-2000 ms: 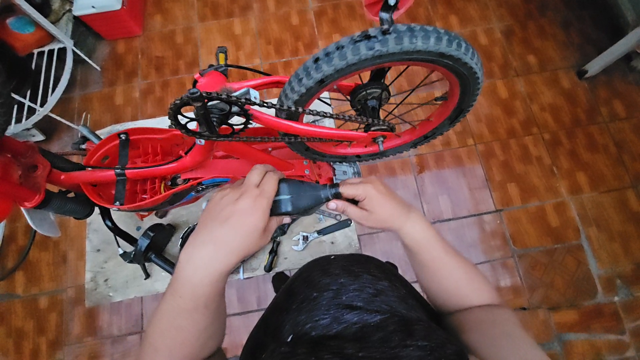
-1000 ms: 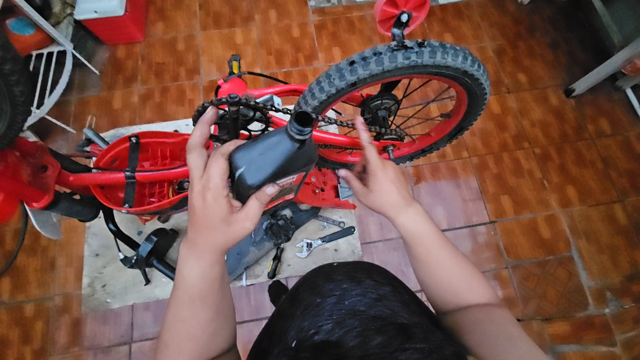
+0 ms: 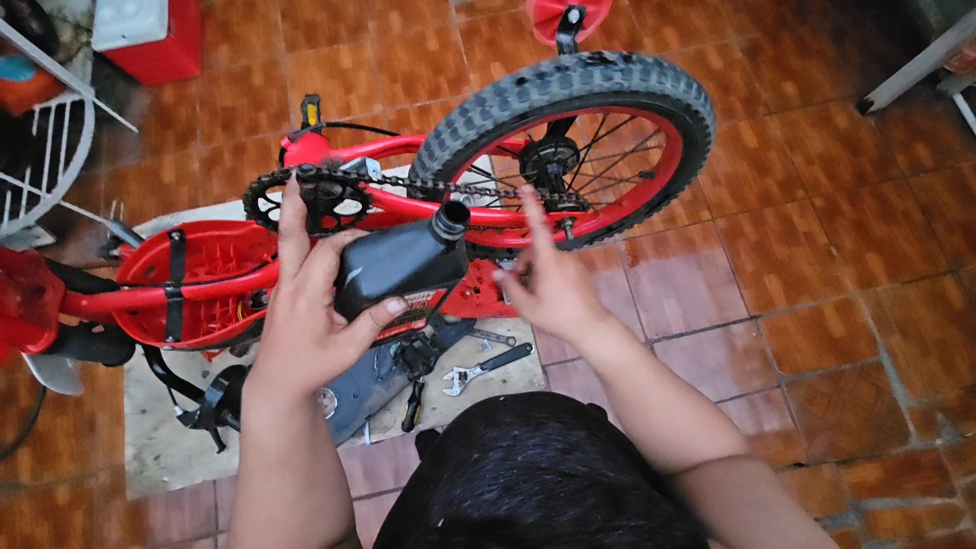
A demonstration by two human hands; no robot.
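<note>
My left hand holds a black plastic oil bottle with a red label, its open mouth tilted up and to the right; the index finger is stretched toward the chainring. My right hand holds nothing that I can see, and its raised index finger points toward the bicycle chain, near the rear hub; whether it touches the chain I cannot tell. The red bicycle frame lies behind both hands, with the knobbly rear tyre at its right end.
An adjustable wrench, a spanner and a screwdriver lie on a pale board below the bicycle. A red box with a white lid stands at the upper left, by a white metal rack. A training wheel juts out above the tyre.
Two seconds ago both hands were on the bottle, low over the board. The left hand has since raised and turned it, its mouth now uncovered; the right hand has let go and moved up toward the chain.
</note>
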